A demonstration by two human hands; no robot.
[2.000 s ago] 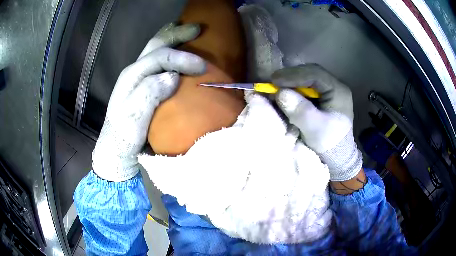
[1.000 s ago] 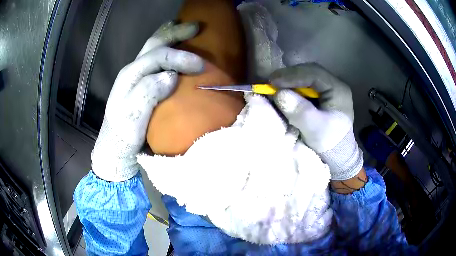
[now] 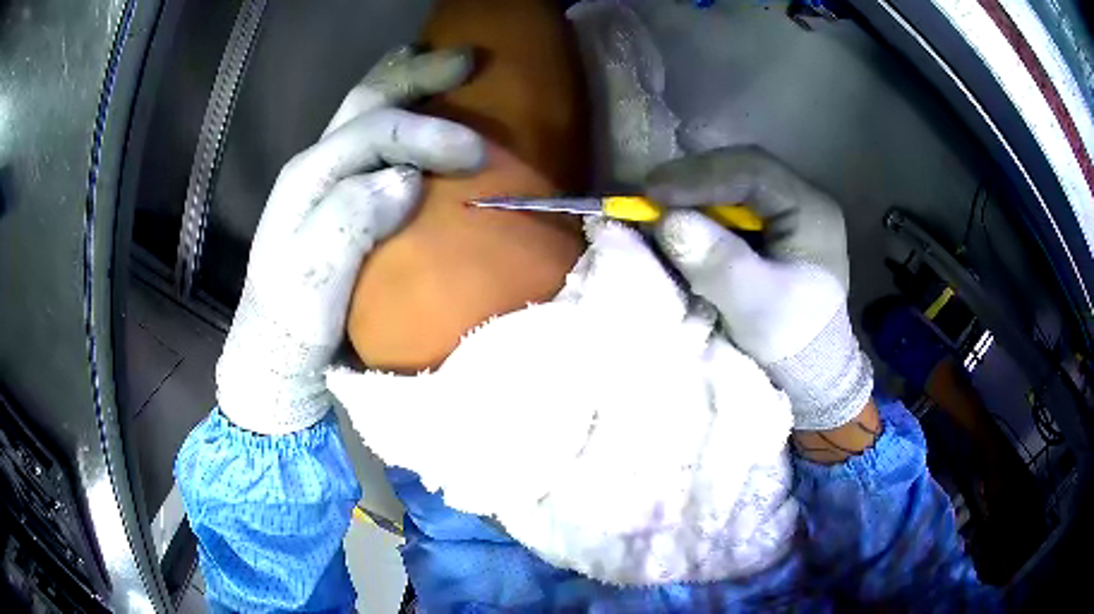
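Observation:
My right hand [image 3: 768, 264], in a white glove with greyish fingertips, holds a slim yellow-handled pointed tool [image 3: 630, 209] between thumb and fingers. Its thin silver point faces left and lies at the skin of the bare knee [image 3: 450, 282], by a small reddish spot. My left hand [image 3: 318, 240], also in a white glove, rests on the left side of the knee with its fingers curved over the skin; I see nothing held in it. White fluffy cloth [image 3: 600, 420] is bunched over the thigh below the knee.
A grey metal edge [image 3: 106, 360] curves down the left side. A white rail with a red line [image 3: 1041, 90] curves across the upper right. Dark equipment with cables and part of a person's arm [image 3: 960, 402] show at the right. Blue sleeves [image 3: 266, 510] cover my forearms.
The knee, my left hand and the tool have shifted very slightly left. My right hand keeps its grip on the tool.

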